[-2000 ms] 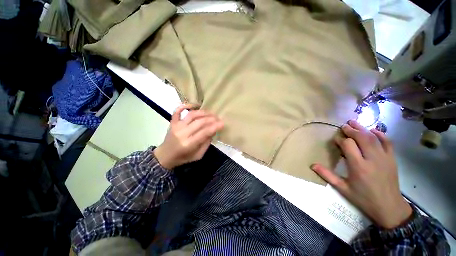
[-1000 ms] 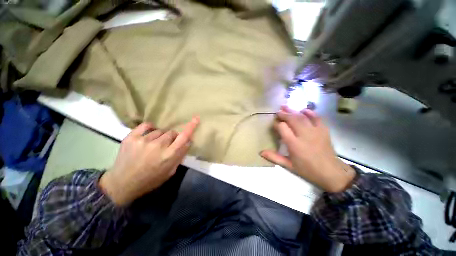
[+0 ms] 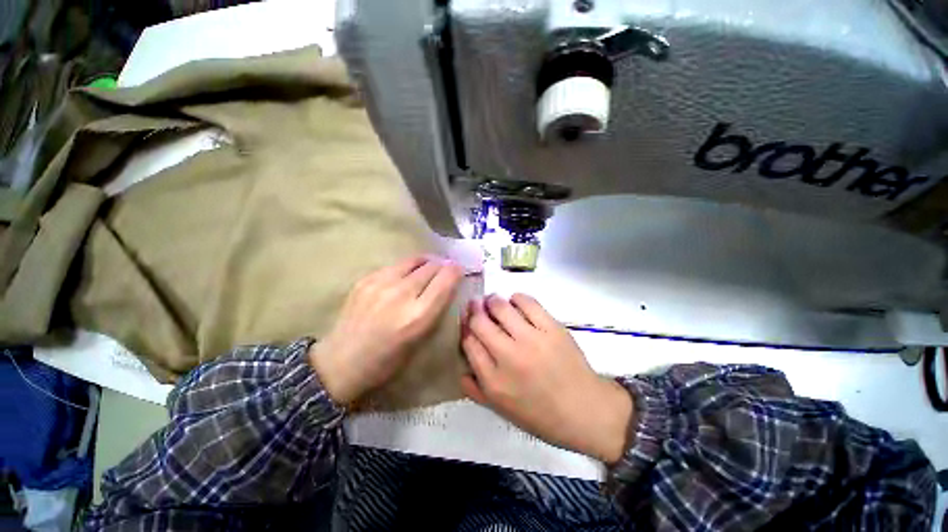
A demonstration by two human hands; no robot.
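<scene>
A khaki cloth panel (image 3: 281, 208) lies on the white machine table, its right edge under the lit needle area (image 3: 480, 223) of the sewing machine (image 3: 655, 135). My left hand (image 3: 393, 322) rests on the cloth with its fingertips together just in front of the needle, at a small pale piece (image 3: 466, 256). Whether the fingers grip it is unclear. My right hand (image 3: 535, 369) lies at the cloth's right edge, fingers bent and fingertips near the edge, below the needle area. The curved seam line is mostly hidden by my hands.
The machine head marked "brother" fills the upper right, with a white ribbed knob (image 3: 575, 104) on it. A cream knob (image 3: 519, 257) sits beside the needle. Black loop handles (image 3: 936, 376) show at the right edge. Blue cloth (image 3: 44, 421) lies at the lower left.
The view has swung right and nearer the machine. My left hand has moved from the cloth's left part to beside the needle. My right hand's fingers are closer together. A pale piece shows at the needle.
</scene>
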